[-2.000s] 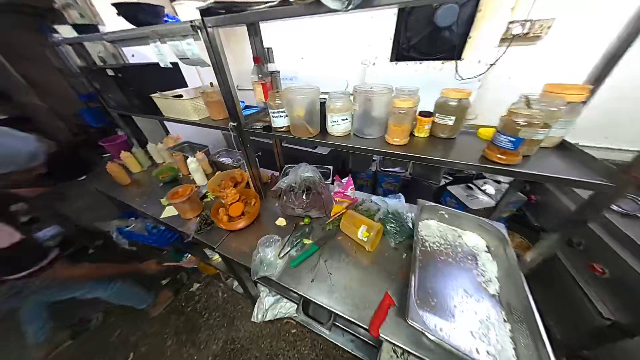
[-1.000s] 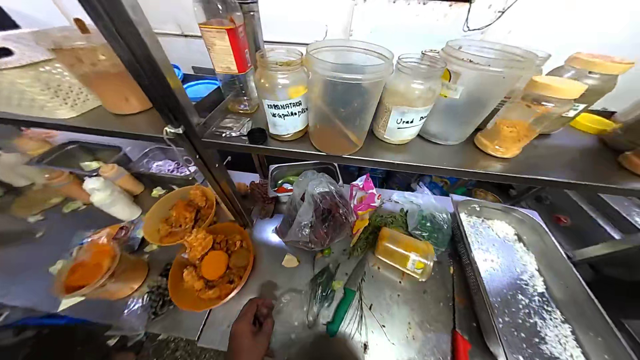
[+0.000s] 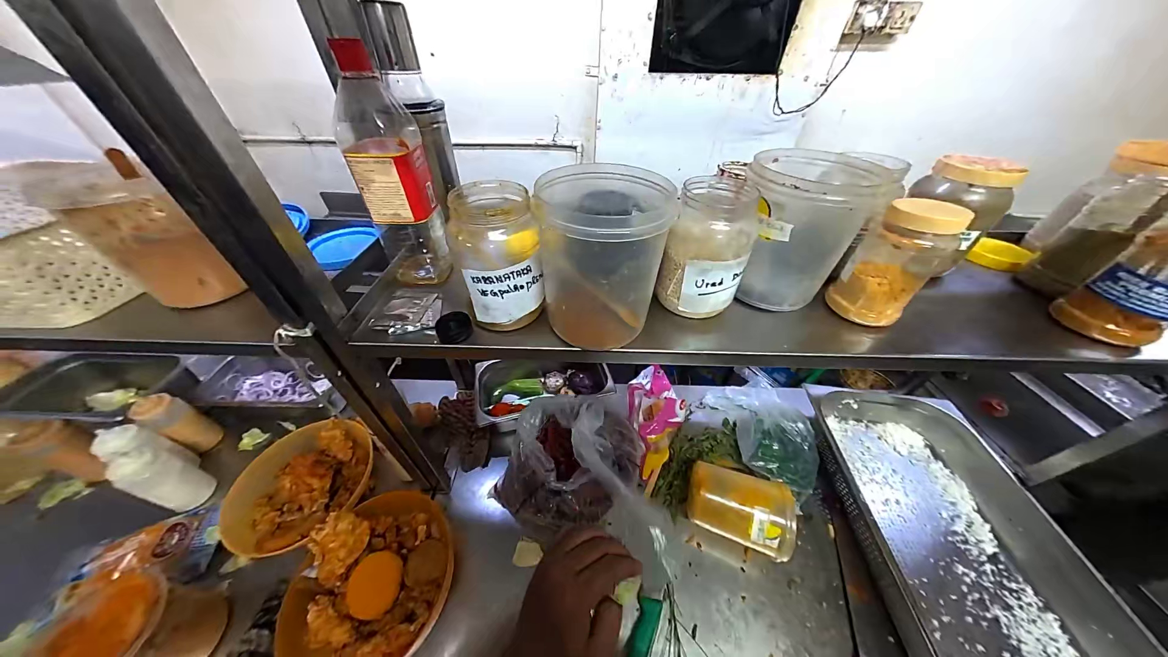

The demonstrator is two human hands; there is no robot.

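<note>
My left hand point(image 3: 575, 593) is at the bottom centre over the steel counter, fingers curled around a pale green item point(image 3: 628, 598), perhaps in clear plastic; most of it is hidden. Just right of the fingers shows the green handle point(image 3: 646, 630) of a kitchen tool. Directly beyond the hand sits a clear plastic bag point(image 3: 570, 465) with dark red contents. A yellow-stained clear jar point(image 3: 741, 511) lies on its side to the right, beside green herb sprigs point(image 3: 703, 456). My right hand is out of view.
Orange bowls of coated food point(image 3: 297, 484) stand at left near squeeze bottles point(image 3: 151, 470). A long steel tray point(image 3: 958, 538) with white bits lies at right. Above the counter runs a steel shelf point(image 3: 785, 342) with jars and tubs, joined to a slanting post point(image 3: 228, 192).
My left hand, empty-looking a second ago left of the green-handled tool, has moved right and closed on the pale green item. The view has come much closer to the counter than two seconds ago.
</note>
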